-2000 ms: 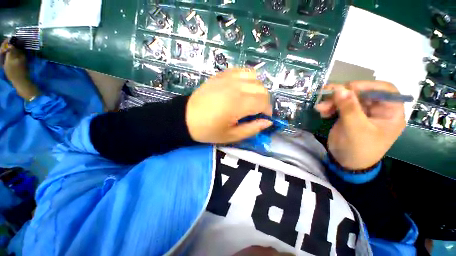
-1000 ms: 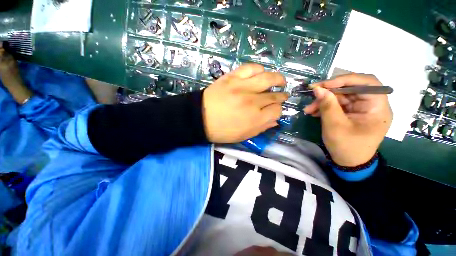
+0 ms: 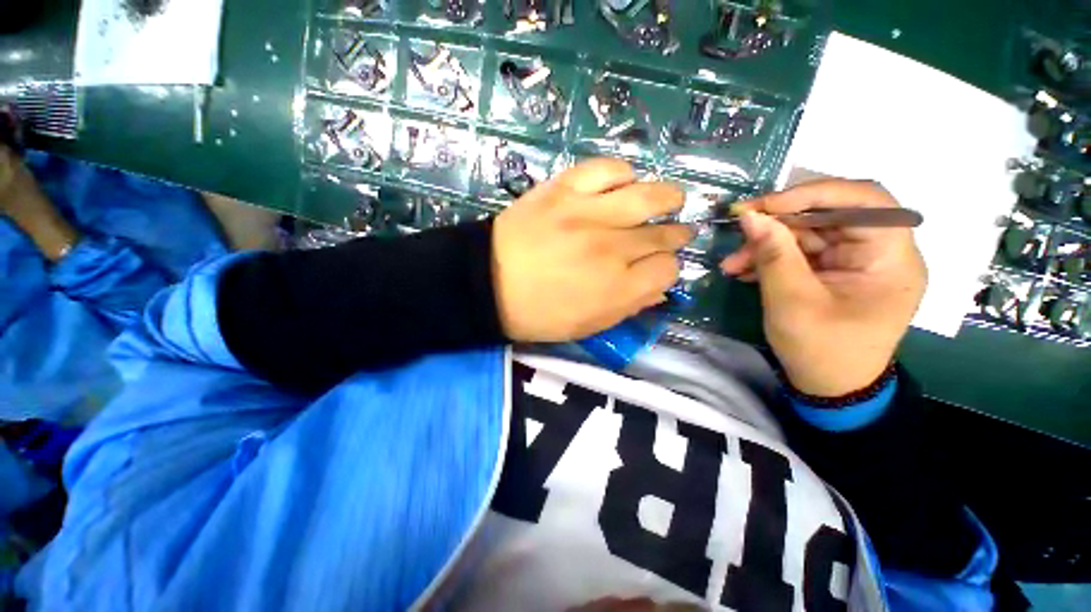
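Note:
My right hand (image 3: 841,281) holds slim grey tweezers (image 3: 861,218), their tip pointing left at the fingertips of my left hand. My left hand (image 3: 592,249) is bent over the near edge of the clear blister tray (image 3: 560,146), knuckles up. A bright blue thing (image 3: 625,340), perhaps a fixture, shows under its lower edge. Whatever my left fingertips hold is too small and hidden to tell. Small dark and silver modules (image 3: 532,93) lie in the tray pockets.
A white paper sheet (image 3: 915,144) lies right of the tray, with another tray of dark parts (image 3: 1038,245) beyond it. At the far left is a white sheet (image 3: 150,54) with a dark pile, and a neighbouring person's arm (image 3: 34,209) in a blue sleeve.
My right hand with the tweezers has moved left, bringing the tip to my left fingertips. My left hand has shifted slightly right. In the last second both have barely moved.

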